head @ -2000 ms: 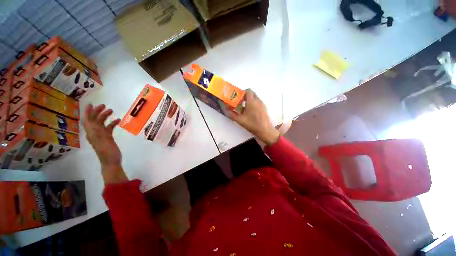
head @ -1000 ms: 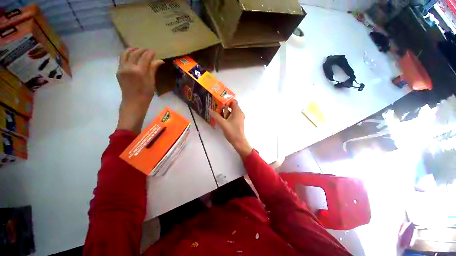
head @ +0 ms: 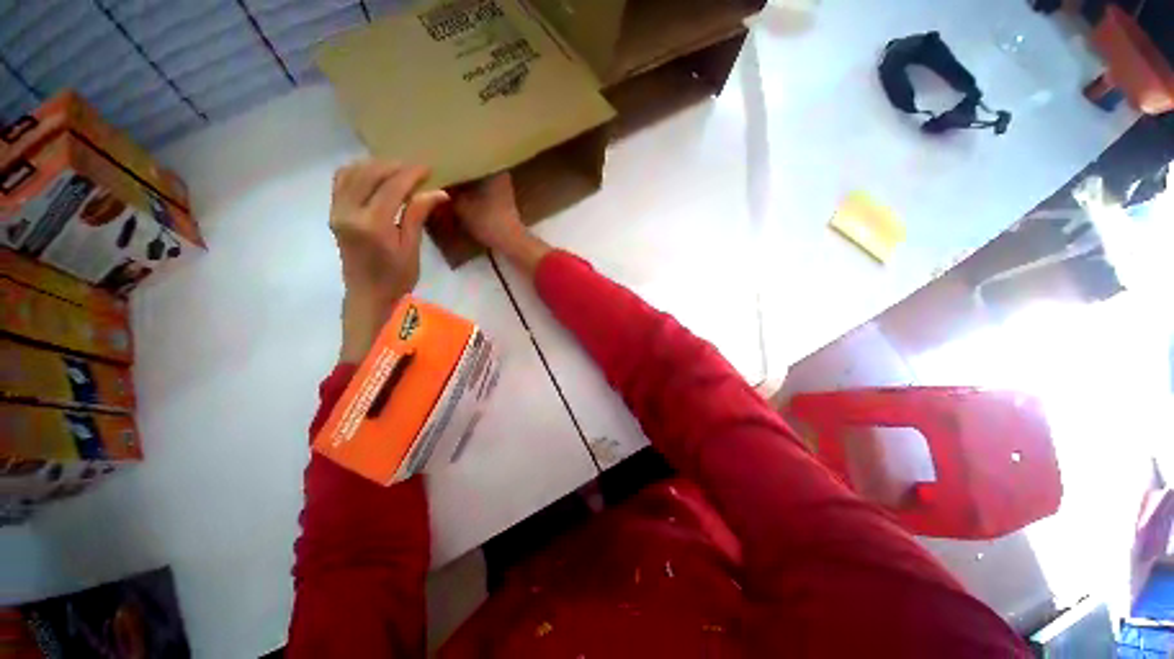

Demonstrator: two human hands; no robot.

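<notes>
A brown shipping carton (head: pixel 470 90) lies on its side at the back of the table, its opening towards me. My left hand (head: pixel 376 222) pinches the edge of its raised flap. My right hand (head: pixel 489 216) reaches into the opening; its fingers are hidden. A small red-orange patch shows between the hands, but the retail carton seen before is otherwise hidden. Another retail carton (head: pixel 402 386), orange with a black handle, stands in front of the box, beside my left forearm.
Retail cartons (head: pixel 65 354) stand in rows at left; a dark-faced one (head: pixel 110 618) lies lower left. A second brown box (head: pixel 670 52) adjoins the first. A yellow note (head: pixel 869 225) and black strap (head: pixel 930 80) lie at right. A red stool (head: pixel 933 464) stands on the floor.
The retail carton in my right hand has gone from open view as that hand moved into the brown box. My left hand, first raised empty at left, has moved to the box flap.
</notes>
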